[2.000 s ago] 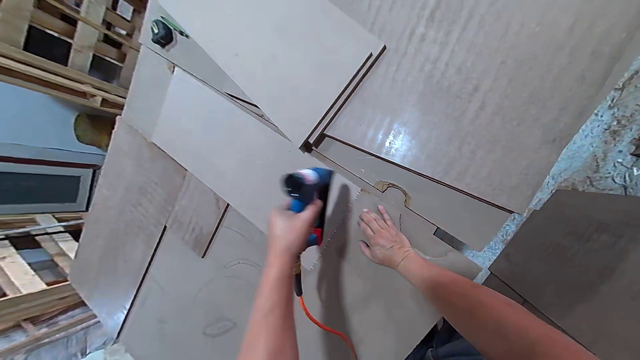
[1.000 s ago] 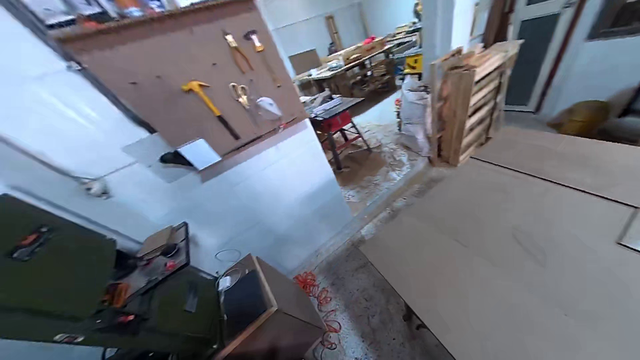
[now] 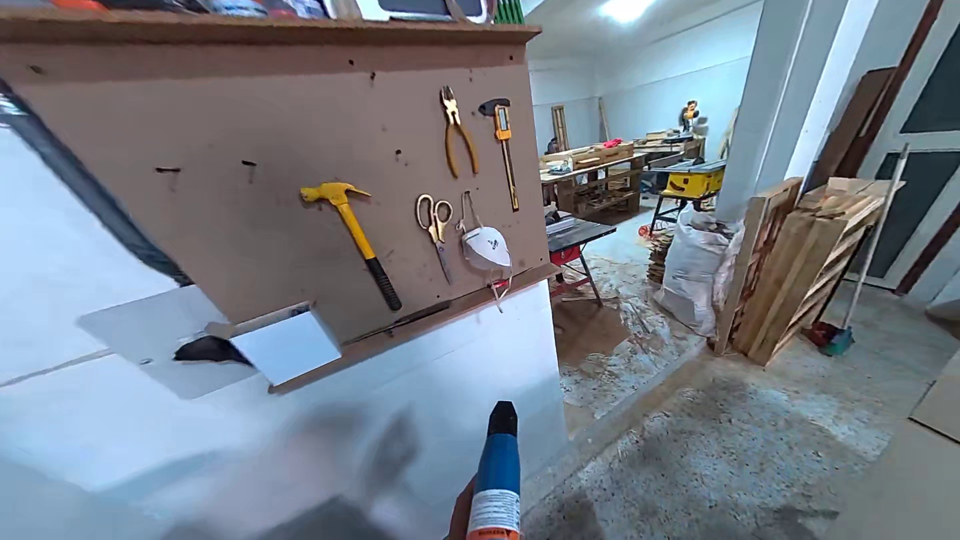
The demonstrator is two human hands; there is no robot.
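My right hand (image 3: pixel 460 511) shows only in part at the bottom edge, closed around a blue bottle (image 3: pixel 498 469) with a tapered black tip, a white label bearing writing and an orange band. The bottle points up toward a wall-mounted brown tool board. On that board hang a yellow claw hammer (image 3: pixel 358 238) with a black grip, scissors (image 3: pixel 434 225), pliers (image 3: pixel 457 135) with yellow handles, a yellow and black caliper-like tool (image 3: pixel 504 142) and a white dust mask (image 3: pixel 487 247). None of these touches the hand. My left hand is out of view.
A shelf (image 3: pixel 262 30) tops the board, and a white box (image 3: pixel 289 349) sits at its lower left. Beyond the wall's end are a table saw (image 3: pixel 574 232), a white sack (image 3: pixel 694 270) and wooden pallets (image 3: pixel 795 277). A panel edge (image 3: pixel 911 457) juts in at lower right.
The view has swung from the panels to the tool board. Two seconds ago one hand held a blue power tool and the other lay flat on a panel; now a blue bottle is in hand.
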